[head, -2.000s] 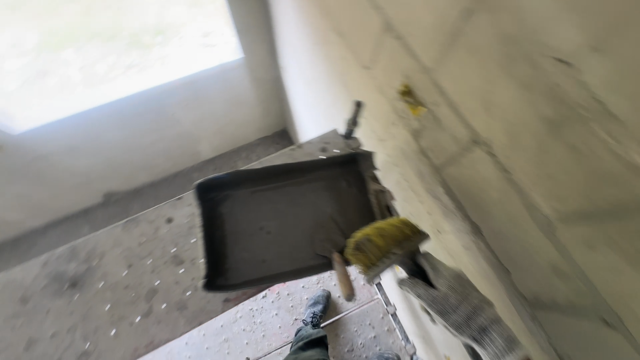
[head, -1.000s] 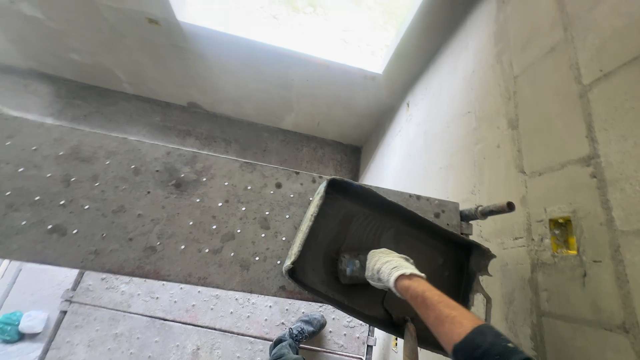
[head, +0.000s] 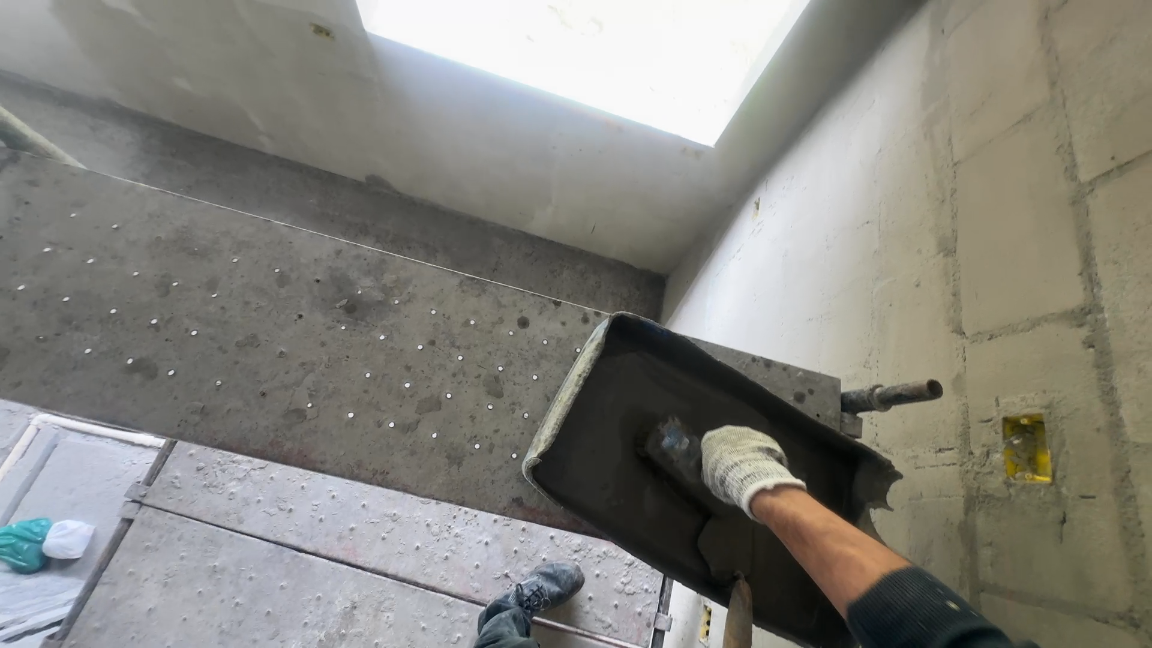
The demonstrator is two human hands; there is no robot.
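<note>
My right hand (head: 745, 461), in a white knit glove, grips a brush (head: 675, 445) whose bristles are down in the dark tray. The black plastic tray (head: 621, 378) has a pale, crusted left rim and a broken right edge, and holds dark grey wet material. Near its lower edge lies a trowel (head: 720, 544), its wooden handle (head: 738, 616) sticking out over the rim. My left hand is not in view.
The tray stands on a perforated metal scaffold plank (head: 297, 333) with a pipe end (head: 900, 394) at its right. Lower platform panels (head: 297, 549) carry my boot (head: 549, 585). A block wall (head: 1017, 252) with a yellow electrical box (head: 1026, 447) rises at right; a green bag (head: 25, 544) lies lower left.
Two seconds ago the brush, with yellow bristles showing, was beside the tray's right edge; now it is down inside the tray. The view has also turned.
</note>
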